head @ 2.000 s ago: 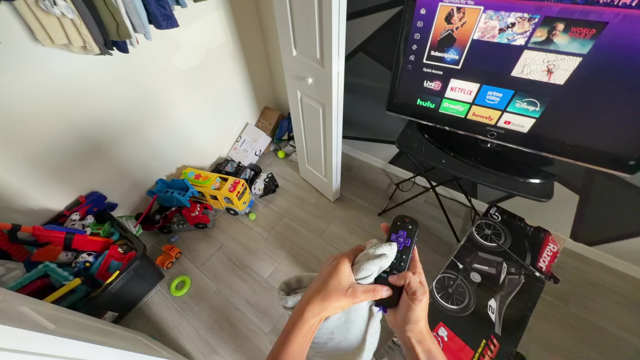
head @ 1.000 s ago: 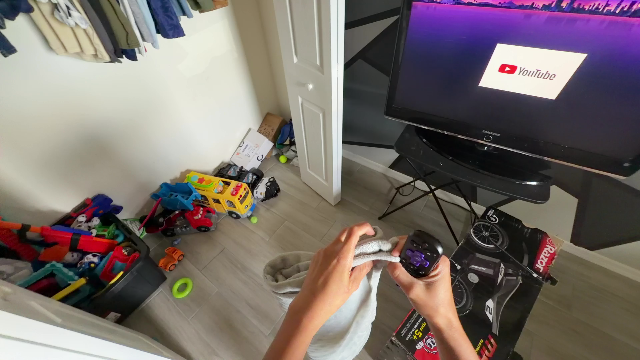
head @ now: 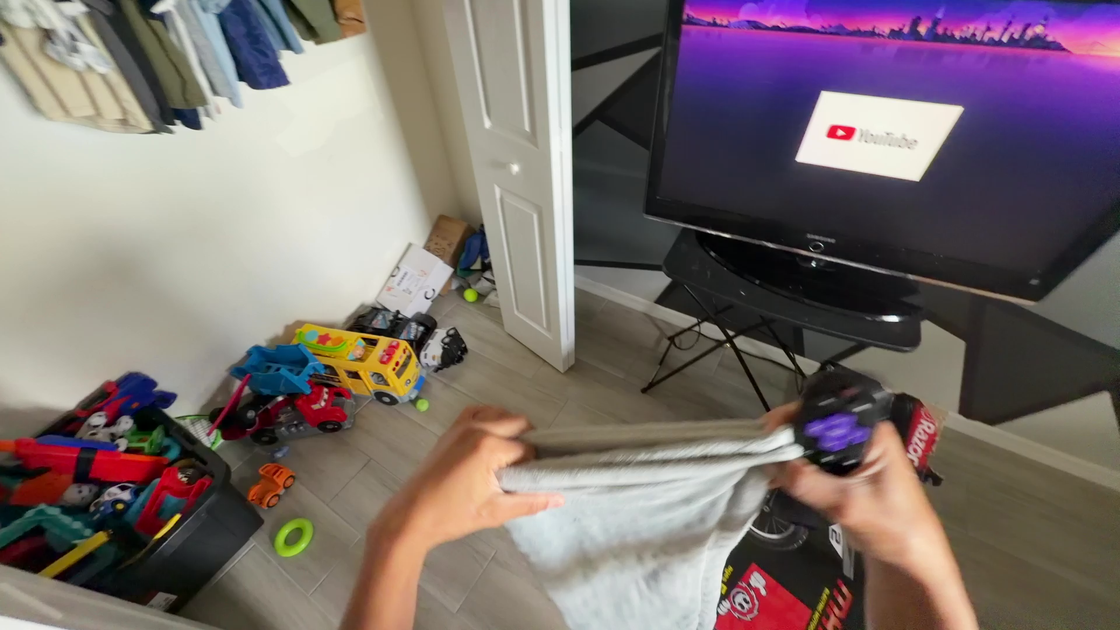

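Observation:
A light grey garment (head: pixel 639 516), its kind not plain, hangs stretched between my hands by its doubled upper edge. My left hand (head: pixel 477 481) grips the left end of that edge, thumb in front and fingers behind. In my right hand (head: pixel 862 499) are the garment's right end and a black remote control (head: pixel 836 420) with purple buttons, blurred by motion. The remote's lower part is hidden by my fingers. Beyond my hands a television (head: pixel 875 166) shows a white YouTube tile on a purple background.
The television rests on a black folding table (head: pixel 787 306). Below it lies a printed Razor box (head: pixel 770 586). At left are a black toy bin (head: pixel 210 525), a yellow toy bus (head: pixel 376 363), an orange toy truck (head: pixel 271 484) and a green ring (head: pixel 294 537). A white folding door (head: pixel 525 184) stands mid-view.
The television went from a grid of app tiles to a single YouTube tile. My hands have moved apart, pulling the bunched garment's edge out wide; the remote has moved right with my right hand.

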